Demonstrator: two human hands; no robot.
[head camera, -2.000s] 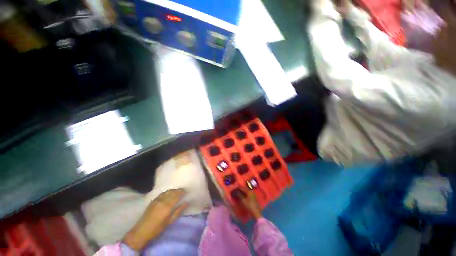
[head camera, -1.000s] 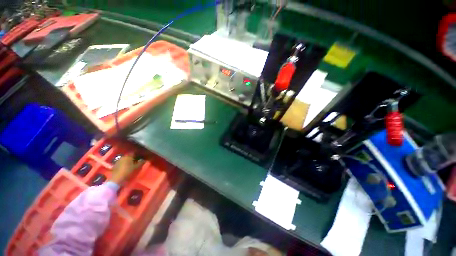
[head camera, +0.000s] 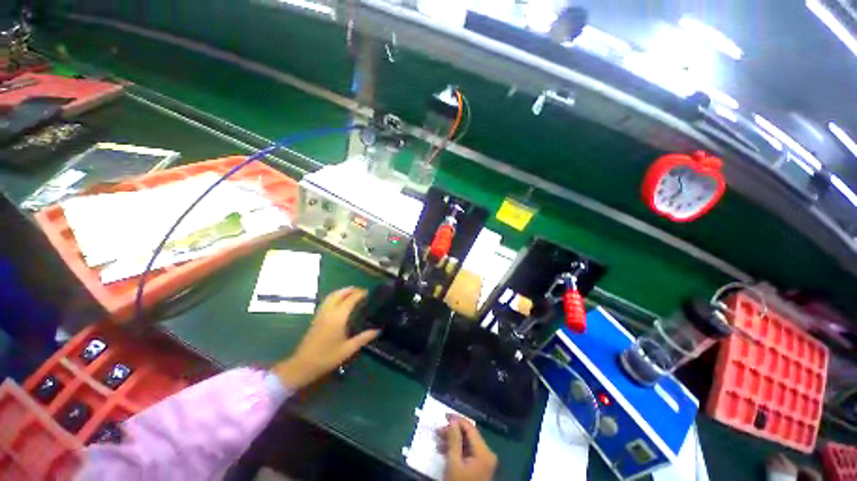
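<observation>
My left hand (head camera: 331, 336) reaches to the left toggle press (head camera: 406, 324), thumb and fingers apart at its black base; a dark piece between them cannot be made out against the black. My right hand (head camera: 470, 456) is low over the white paper sheet (head camera: 428, 442), fingertips close together; whether they pinch a small part cannot be told. Black workpieces (head camera: 117, 376) sit in pockets of the red-orange compartment tray (head camera: 155, 380) at lower left. The right toggle press (head camera: 484, 376) stands beside the left one. The red press levers (head camera: 442, 240) are raised.
A grey-white control box (head camera: 352, 221) stands behind the left press. A note pad (head camera: 287, 280) with pen lies left. The blue control box (head camera: 620, 399) carries a clear jar (head camera: 648, 357). A compartment tray (head camera: 771, 371) is propped at right. A blue hose (head camera: 193, 207) arcs over the shallow red tray (head camera: 117, 299).
My left hand has moved from the lower-left compartment tray to the left press. My right hand now shows over the white sheet. The view has tilted up, showing the clock and propped tray.
</observation>
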